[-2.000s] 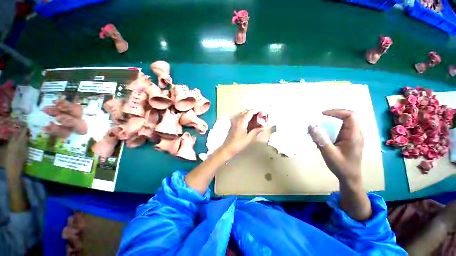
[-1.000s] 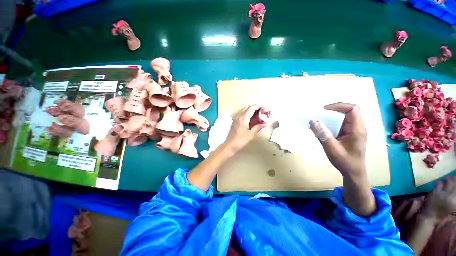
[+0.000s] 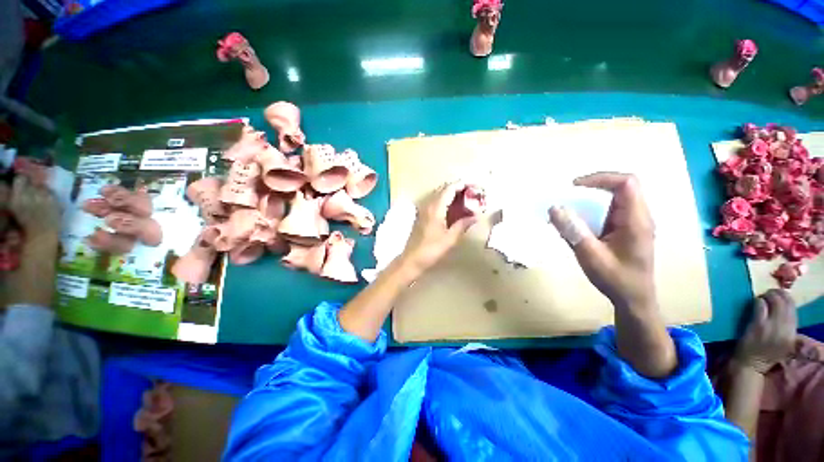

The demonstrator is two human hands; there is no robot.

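My left hand holds a small moulded blank between thumb and fingers over the left part of the cardboard work mat. The blank's opening looks dark pink. My right hand is to the right over the mat, fingers and thumb curved apart around a bright white wipe; glare hides where the wipe ends and whether it is gripped. The thumb has a pale cover. A white patch with a ragged edge lies between the hands. A crumpled white piece lies at the mat's left edge.
A pile of moulded blanks lies left of the mat, partly on an instruction sheet. Pieces with pink tops stand along the far side. Pink-red parts are heaped at right. Neighbours' hands show at both sides. A blue crate is lower left.
The pieces with pink tops along the far side have shifted right in view. A neighbour's hand now shows at the left and one at the right mat. My hands have barely moved.
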